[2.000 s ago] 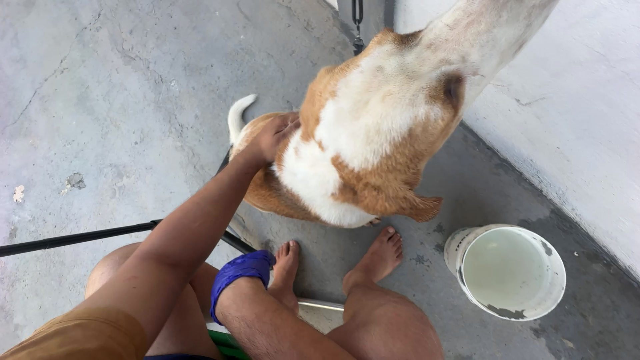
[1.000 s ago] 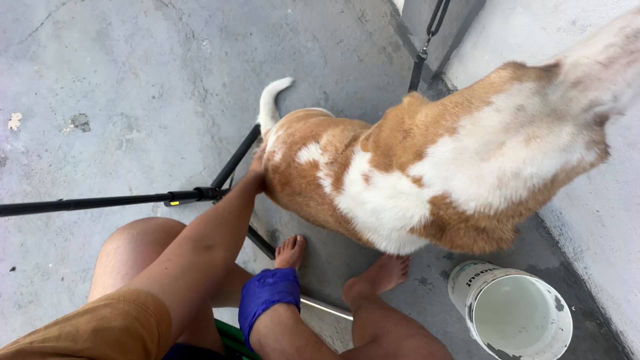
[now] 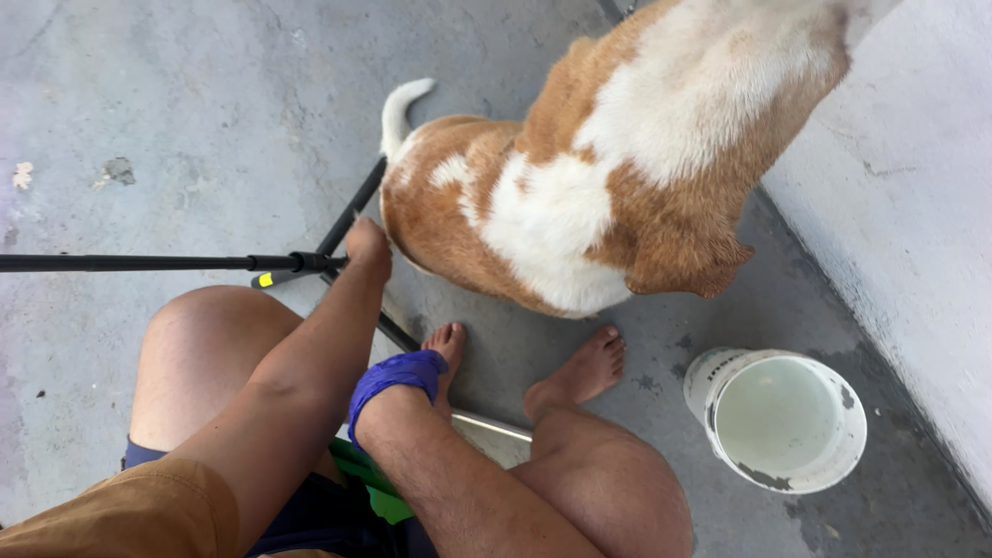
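Note:
A brown-and-white short-haired dog [image 3: 542, 209] is in the centre, its tail to the left and its head end toward the upper right. My left hand [image 3: 368, 240] is beside the dog's rump, close to a black tubular stand; its fingers are partly hidden, and wisps like hair show at the fingertips. Below and to the right, a blue-purple glove or cloth [image 3: 395, 387] covers my right hand [image 3: 411, 372], over my bare foot and clear of the dog. The shape of those fingers is hidden. A white bucket [image 3: 697, 387] of cloudy liquid stands at the right, bearing writing.
A black pole [image 3: 155, 263] runs in from the left and joins the stand's legs [image 3: 353, 205] near my left hand. My bare feet [image 3: 581, 364] are on the grey floor [image 3: 217, 155]. A white wall [image 3: 891, 232] rises along the right. Something green lies under my legs.
My left hand was on the dog's back two seconds ago and is now at its rump. The dog's ear, out of sight one second ago, shows again. The view has shifted.

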